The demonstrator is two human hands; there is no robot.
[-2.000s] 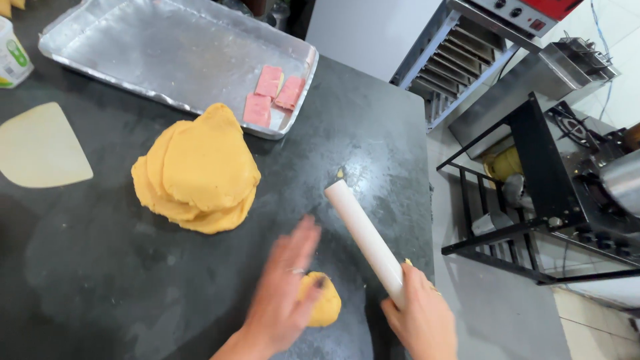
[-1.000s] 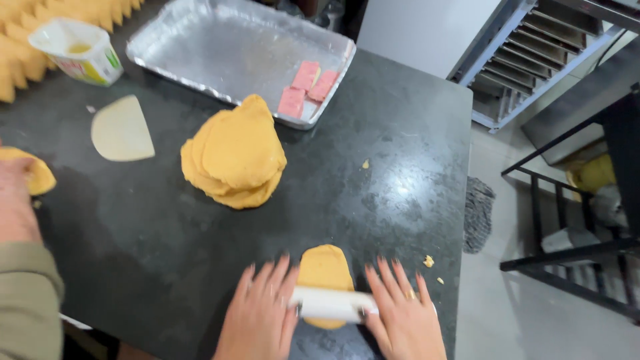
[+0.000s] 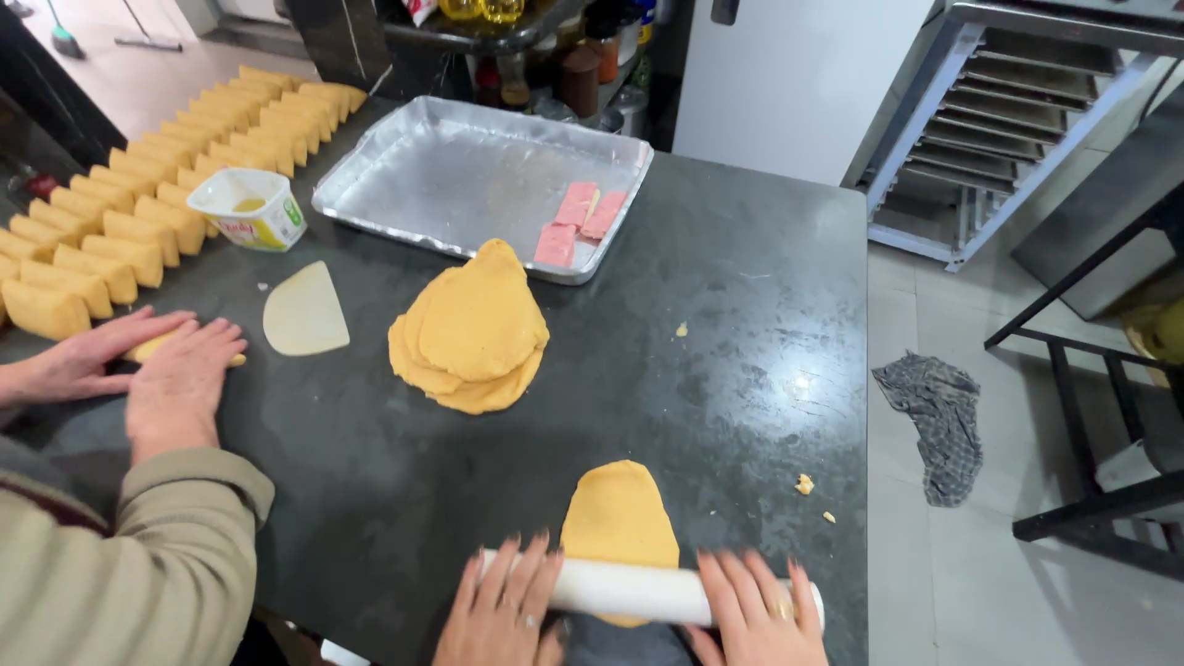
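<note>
A white rolling pin (image 3: 638, 590) lies across an oval piece of yellow dough (image 3: 620, 513) near the table's front edge. On the pin's left end rests my left hand (image 3: 504, 606), its fingers over the top. My right hand (image 3: 760, 606), with a ring, is on the right end in the same way. Dough shows above the pin and a little below it. Beyond my hands is a stack of flattened yellow dough sheets (image 3: 472, 328).
A metal tray (image 3: 416, 176) holds pink slices (image 3: 578, 208). To the left are a plastic tub (image 3: 248, 208), a dough scraper (image 3: 305, 310), rows of dough pieces (image 3: 139, 250) and a co-worker's hands (image 3: 176, 370) on dough. Crumbs (image 3: 805, 484) lie at right.
Two seconds ago my right hand held the pin aslant and my left hand was beside a small dough lump. Now both hands are on the pin over flattened dough. A co-worker's hands have come into view.
</note>
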